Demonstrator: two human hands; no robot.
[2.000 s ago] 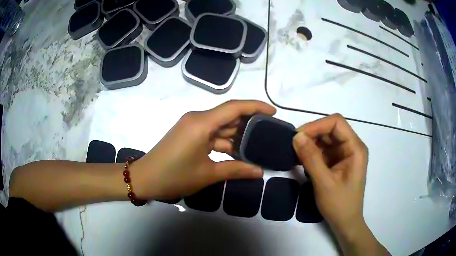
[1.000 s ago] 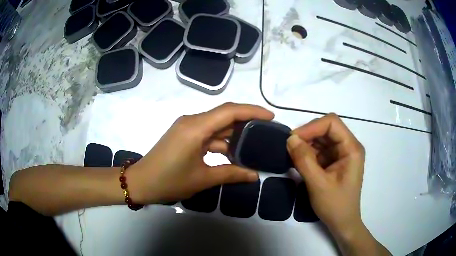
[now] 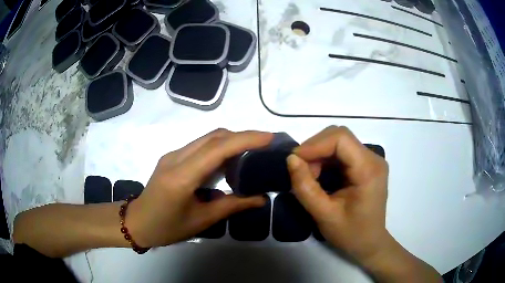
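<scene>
My left hand [image 3: 188,179], with a beaded bracelet at the wrist, holds a grey housing [image 3: 235,171] between thumb and fingers. A black adhesive pad [image 3: 266,170] covers its face; the block looks tilted and slightly blurred. My right hand [image 3: 343,193] pinches the pad's right edge between thumb and forefinger. Whether the pad lies fully flat on the housing cannot be told. Below the hands, rows of black pads [image 3: 250,219] lie on a white backing sheet [image 3: 160,138], partly hidden by both hands.
Padded housings [image 3: 199,45] are heaped at the upper left, some stacked. More dark pieces [image 3: 423,5] lie at the top right edge. A clear plastic bag [image 3: 487,110] runs along the right side. The white marbled table [image 3: 365,94] has inlaid black lines and a round hole.
The view has shifted, so the heap and table lines sit further left. Both hands still hold the housing and pad, which now look more tilted. A dark pad shows behind my right hand.
</scene>
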